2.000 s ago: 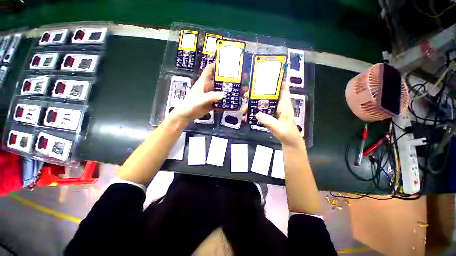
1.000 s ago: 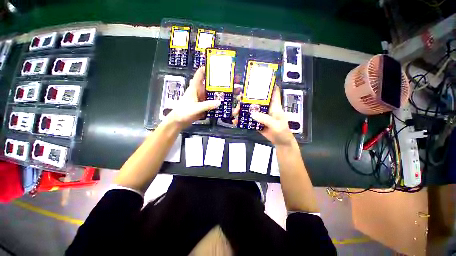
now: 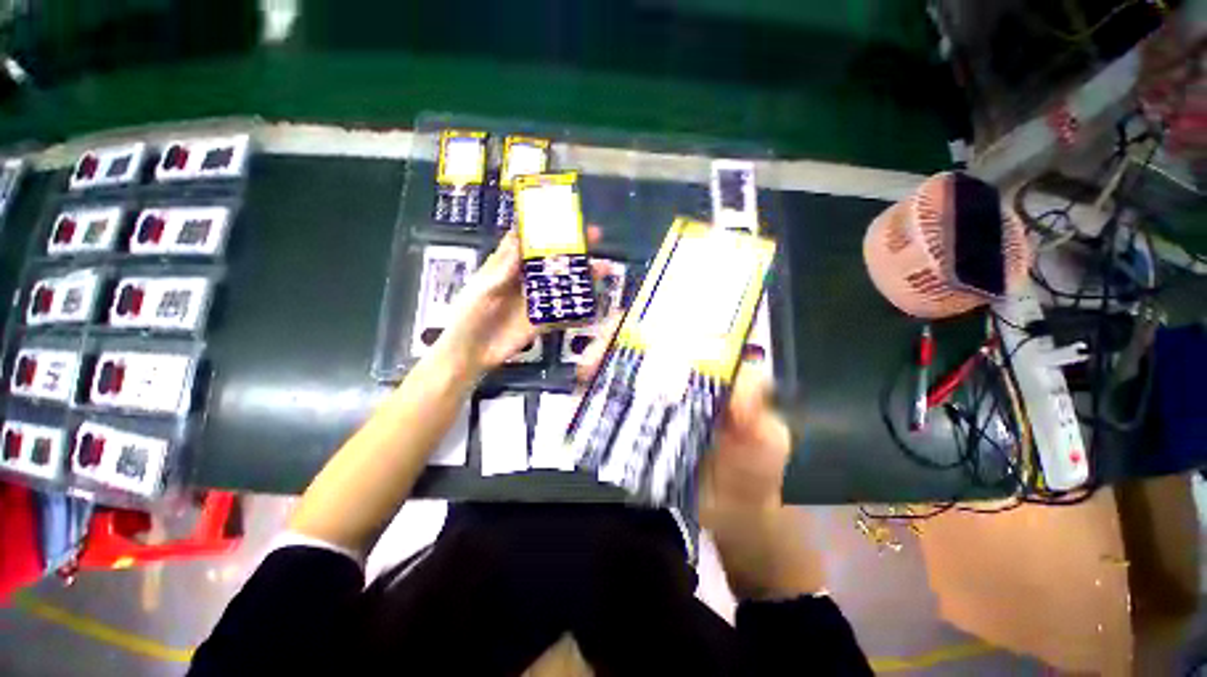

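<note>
My left hand (image 3: 492,307) holds a yellow-framed keypad phone (image 3: 556,258) upright over the tray, its screen lit white. My right hand (image 3: 748,463) holds a second keypad phone (image 3: 695,311), tilted and close to the camera, its screen lit and its keypad blurred. The clear blister tray (image 3: 393,318) lies below. Two lit phones stand in its upper left slots, one of them a lit phone (image 3: 459,179). White pieces with dark ovals lie in other slots. White cards (image 3: 503,435) lie along the bench's near edge, partly hidden by the right phone.
A neighbouring tray (image 3: 185,397) of white pieces with dark red patches is at left. A pink fan (image 3: 920,251) with a dark rectangle, red-handled items (image 3: 924,377), a power strip (image 3: 1055,417) and cables are at right. The conveyor (image 3: 582,66) runs behind.
My right hand has moved down and nearer the camera, tilting its phone to the right. My left hand still holds its phone, now slightly lower and farther left. The view has shifted.
</note>
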